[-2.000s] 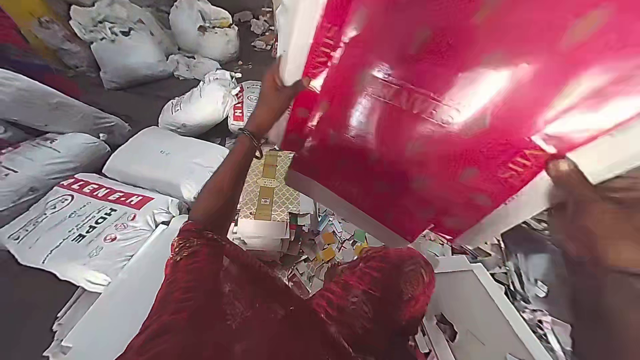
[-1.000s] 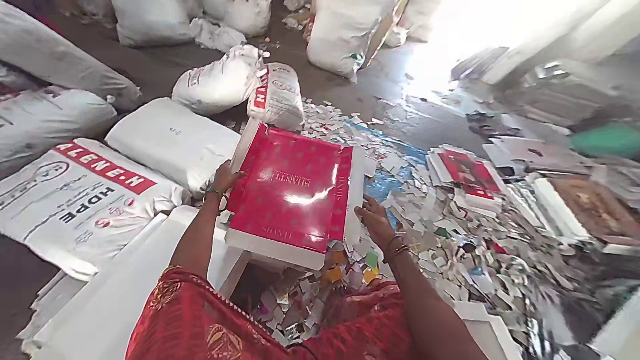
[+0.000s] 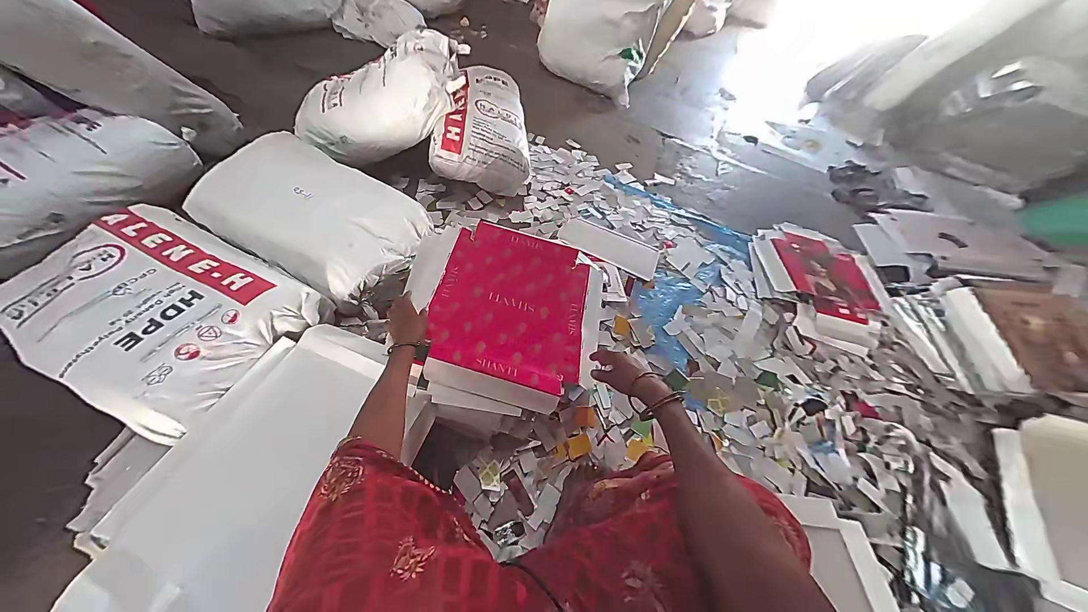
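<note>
A flattened red printed cardboard sheet (image 3: pixel 510 310) with white edge flaps lies on a low stack of white-edged card (image 3: pixel 472 399) in front of me. My left hand (image 3: pixel 406 321) is at the sheet's left white flap, its fingers partly hidden by it. By the lower right edge is my right hand (image 3: pixel 619 371), fingers curled near the white flap; whether they grip it is not clear. A white card strip (image 3: pixel 610 248) lies just behind the sheet.
White woven sacks (image 3: pixel 306 212) lie at the left and behind. Small card scraps (image 3: pixel 748 365) cover the floor around a blue sheet (image 3: pixel 663 310). Large white boards (image 3: pixel 229 476) lie at lower left; another red printed stack (image 3: pixel 824 276) is at the right.
The red sheet, held up close to the camera two seconds ago, has come down onto the stack. Both hands have lowered with it. The view has shifted to the right.
</note>
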